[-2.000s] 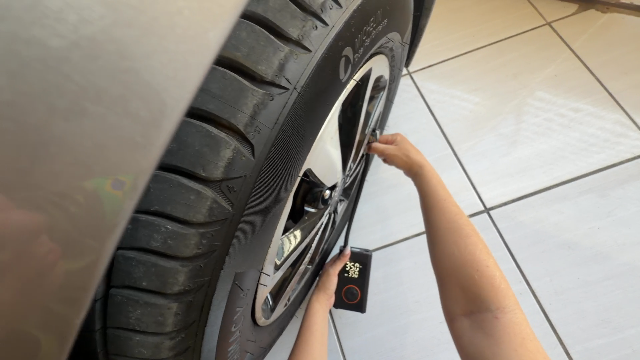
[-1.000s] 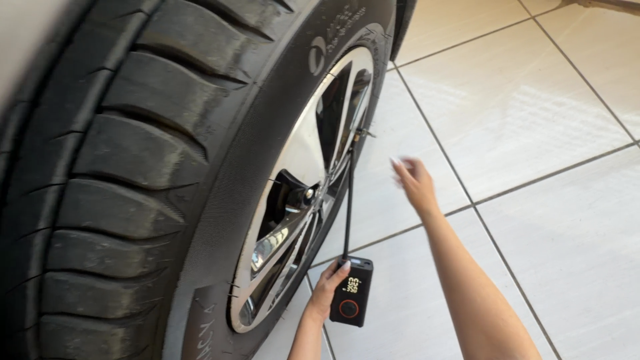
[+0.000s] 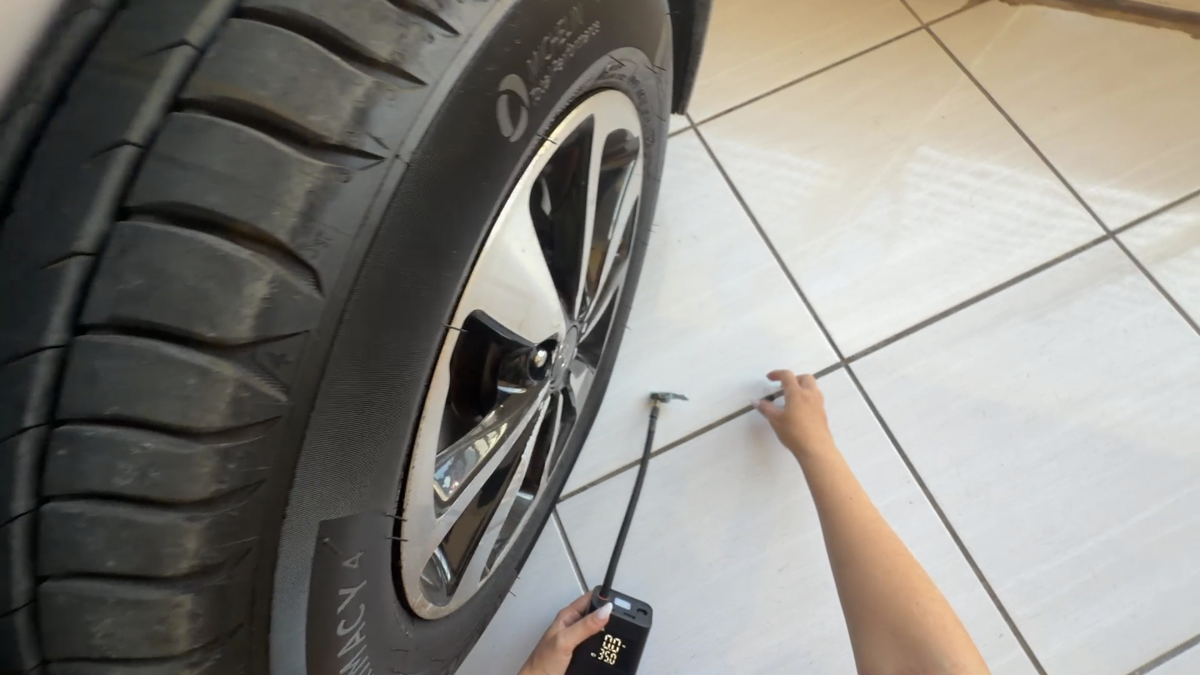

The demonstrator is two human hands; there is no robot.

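My left hand [image 3: 565,630] grips a black portable tire inflator [image 3: 614,633] with a lit digital display, low in the view beside the wheel. From its top a thin black hose [image 3: 630,502] rises to a small metal valve connector [image 3: 664,397], which hangs free, apart from the wheel. My right hand [image 3: 795,412] is to the right of the connector, over the floor, fingers apart and holding nothing. The Michelin car tire [image 3: 394,272] fills the left side, around a silver and black alloy wheel rim [image 3: 511,272].
Large pale floor tiles [image 3: 984,394] with dark grout lines lie to the right of the wheel. A dark edge of the car body [image 3: 689,47] comes down behind the tire at the top. A brownish strip [image 3: 1125,9] runs along the upper right corner.
The hose end was at the wheel rim and now hangs away from it. My right hand has left the rim and opened. The inflator, still in my left hand, is lower in the view.
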